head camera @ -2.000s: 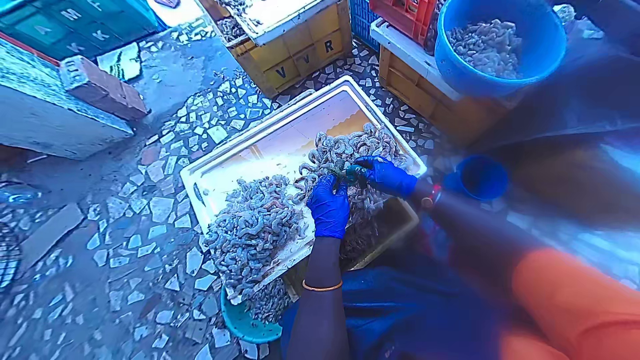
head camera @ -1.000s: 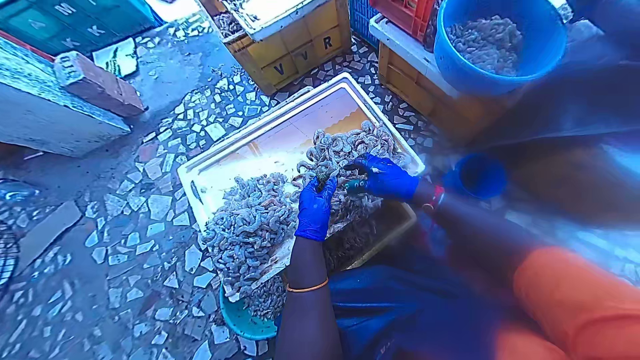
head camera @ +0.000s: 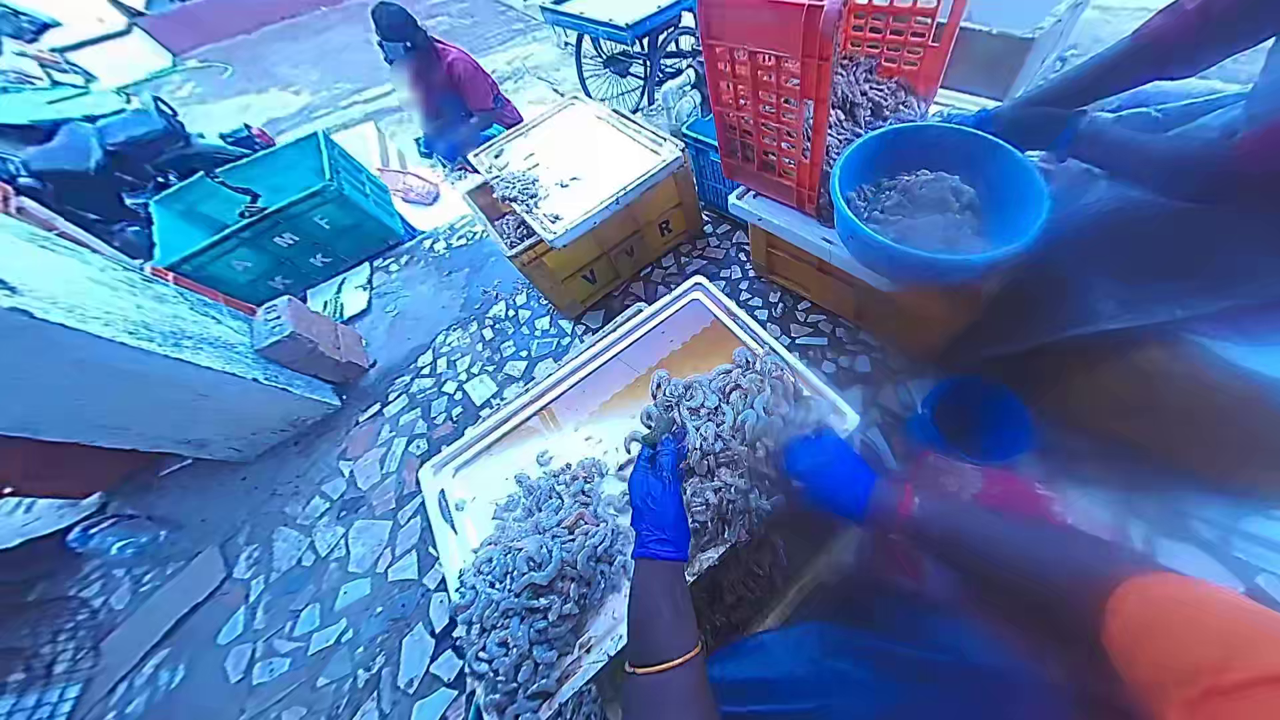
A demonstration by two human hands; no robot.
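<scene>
Two heaps of raw shrimp lie on a white plastic tray or lid [head camera: 480,450]. My left hand [head camera: 660,500], in a blue glove, has its fingers at the left edge of the right shrimp heap [head camera: 725,430]; a small dark greenish thing shows at its fingertips, too unclear to name. The larger left shrimp heap [head camera: 545,580] lies to the left of this hand. My right hand [head camera: 832,475], also blue-gloved, is at the right side of the right heap, near the tray's right corner. It is motion-blurred, so its fingers and anything in them cannot be made out.
A blue tub [head camera: 940,255] of shrimp stands at the upper right near another person's arms. Behind are a yellow crate [head camera: 610,250] with a white lid, red crates [head camera: 770,110] and a teal crate [head camera: 280,225]. A person [head camera: 450,85] works beyond. A small blue bucket [head camera: 975,420] is at right.
My right hand has moved right, away from my left hand and the middle of the shrimp heap. The view has tilted up somewhat, showing a person at the back.
</scene>
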